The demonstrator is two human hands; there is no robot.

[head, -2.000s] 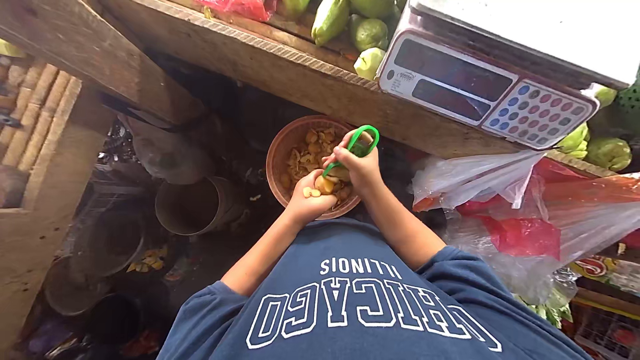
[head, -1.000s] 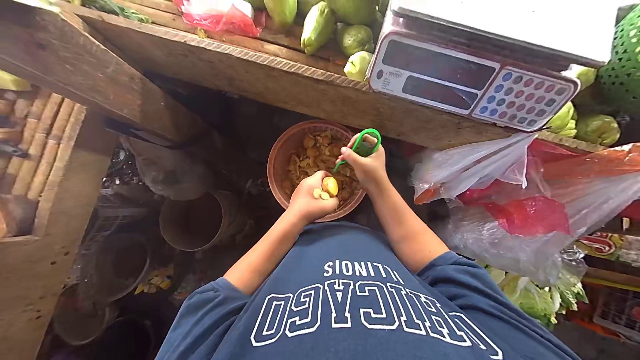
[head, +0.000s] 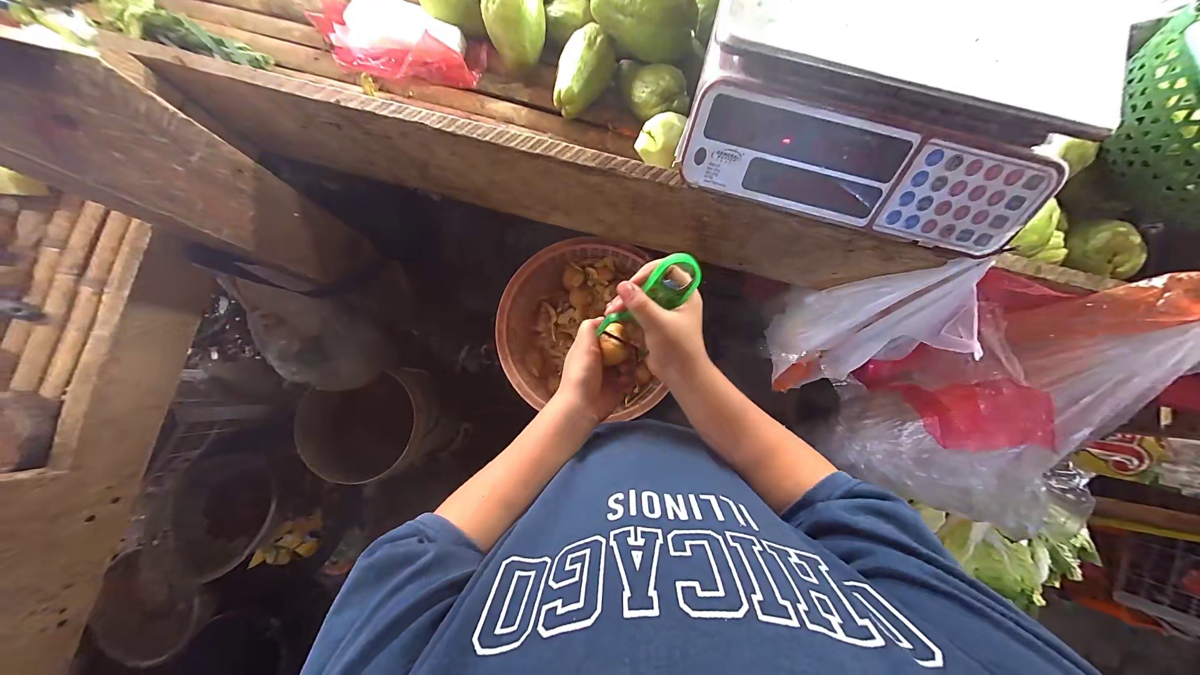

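Over an orange-brown plastic basin (head: 517, 323), my left hand (head: 589, 380) holds a small yellowish piece of produce (head: 614, 345); its exact kind cannot be told. My right hand (head: 667, 323) grips a green-framed peeler (head: 696, 272), whose lower end lies against that piece. The loop of the peeler sticks up above my right fingers. Inside the basin are yellowish peelings (head: 562, 323) and several rounded pieces, partly hidden by my hands.
A wooden stall edge (head: 450, 155) crosses in front, bearing chayotes (head: 583, 70) and a digital scale (head: 806, 155). Plastic bags (head: 994, 394) hang at the right above leafy greens (head: 1003, 553). An open bucket (head: 356, 427) stands left of the basin, and a green basket (head: 1158, 131) is at the far right.
My right hand has moved down and left, bringing the peeler from beside the yellow piece onto it. The piece showed brighter yellow in my left hand a second ago.
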